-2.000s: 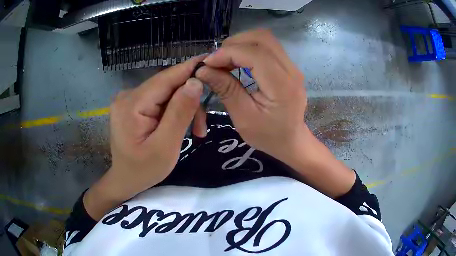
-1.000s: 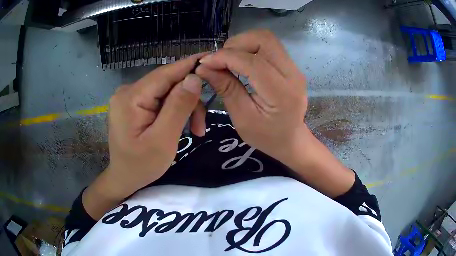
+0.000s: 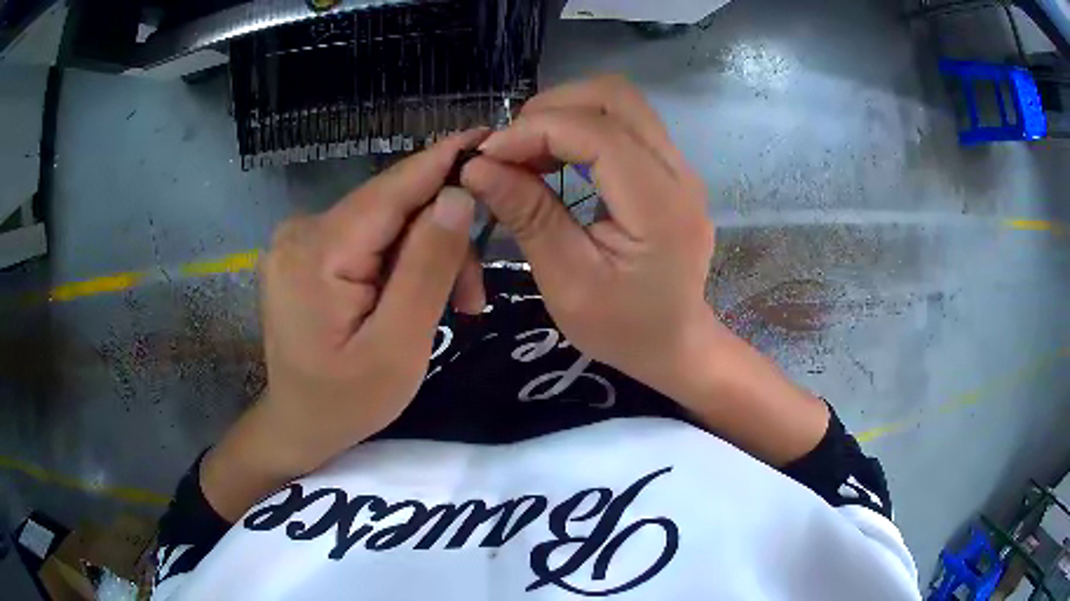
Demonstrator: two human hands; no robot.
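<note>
My left hand (image 3: 364, 282) and my right hand (image 3: 610, 223) are bare and meet at the fingertips, in front of my chest. Between both thumbs and forefingers they pinch a small piece of dark carrier tape (image 3: 466, 162). Most of the tape is hidden by the fingers. A thin dark strip (image 3: 486, 233) shows below the fingertips, between the hands. Whether a splice piece is on the tape cannot be told.
The feeder bank (image 3: 352, 106) with dark narrow slots stands ahead. A blue plastic stool (image 3: 993, 103) is on the grey floor at the upper right, another blue stool (image 3: 967, 568) at the lower right. A cardboard box (image 3: 88, 558) is at the lower left.
Both hands stay together on the tape. The fingertips have shifted only slightly, and the small dark loop seen between them two seconds ago now shows as a small dark patch.
</note>
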